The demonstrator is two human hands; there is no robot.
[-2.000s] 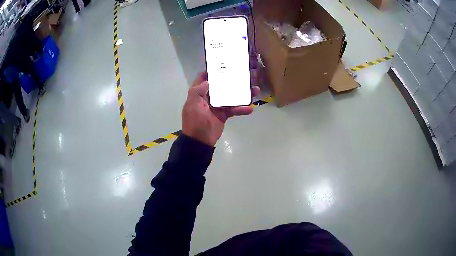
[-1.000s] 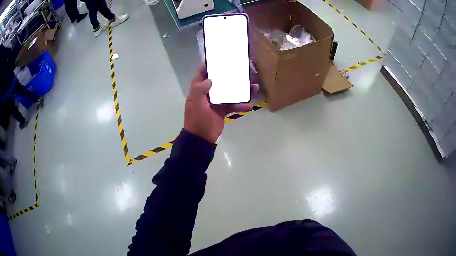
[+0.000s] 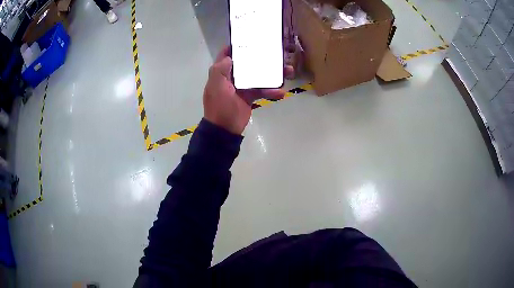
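Note:
My left hand [image 3: 230, 95] comes up from the lower left in a dark sleeve and holds a smartphone [image 3: 257, 48] upright at the top centre. My thumb is on its left edge and fingertips show at its right edge. The screen is bright white with faint marks too small to read. The phone's top is cut off by the picture's edge. My right hand is not in view. Dark clothing fills the bottom centre.
A brown open carton [image 3: 352, 59] holding clear film [image 3: 350, 17] stands right of the phone, a flap low on its right. Yellow-black tape marks the glossy floor. A blue bin [image 3: 48, 55] stands left, stacked white boxes [image 3: 484, 84] right. A person's shoe [image 3: 112, 16] shows upper left.
The phone and my left hand sit higher in the picture than before. The carton and tape have also shifted up, so the view has tilted down. The green-topped surface has left the picture.

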